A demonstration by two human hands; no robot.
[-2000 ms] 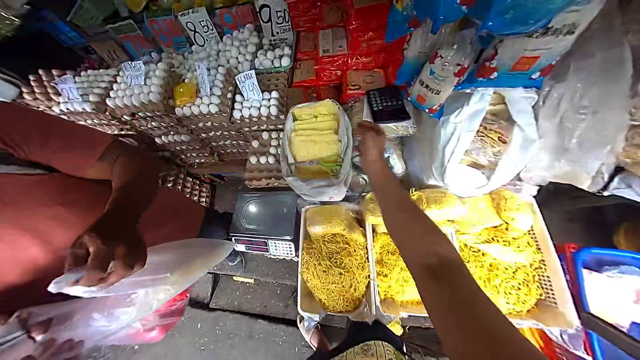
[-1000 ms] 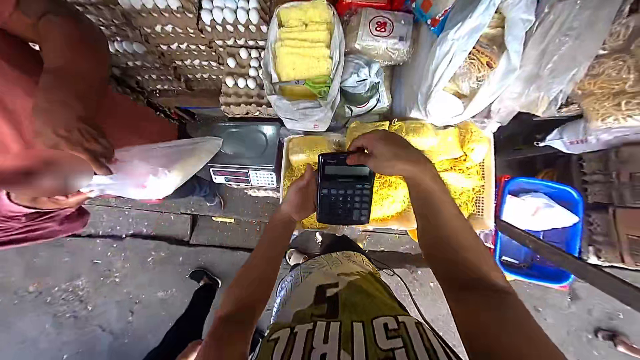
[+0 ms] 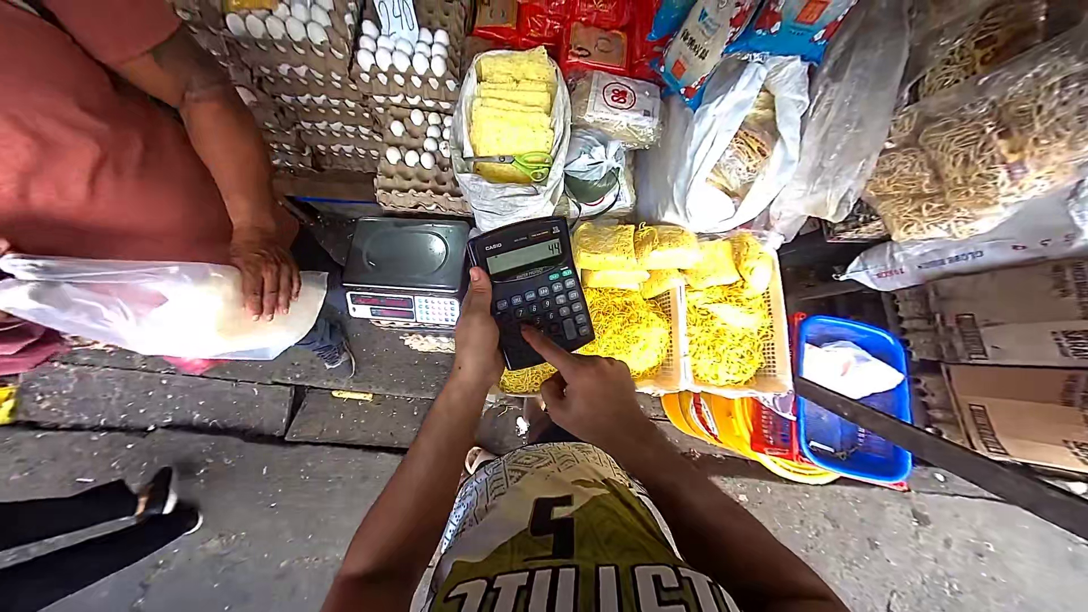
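Observation:
My left hand (image 3: 478, 327) grips a black Casio calculator (image 3: 531, 285) by its left edge, tilted toward me, with digits lit on its display. The index finger of my right hand (image 3: 595, 391) presses on the lower keys while the other fingers curl in; this hand holds nothing. Behind the calculator lie yellow noodles (image 3: 727, 336) in shallow crates. Left of it stands a digital scale (image 3: 406, 259) with a bare pan. A bag of folded yellow noodle sheets (image 3: 510, 110) stands beyond, with green-handled scissors (image 3: 518, 163) on top.
A person in a red shirt (image 3: 110, 161) at the left holds a clear plastic bag (image 3: 170, 310). Egg trays (image 3: 399, 68) are stacked behind. At the right are a blue basket (image 3: 854, 327), a dark bar (image 3: 935, 455), cardboard boxes (image 3: 1011, 323) and bagged dried noodles (image 3: 986, 144).
The calculator, lying among the goods two seconds ago, came into my hands. Since one second ago, my right hand has moved from its top edge to its lower keys. The display now shows digits.

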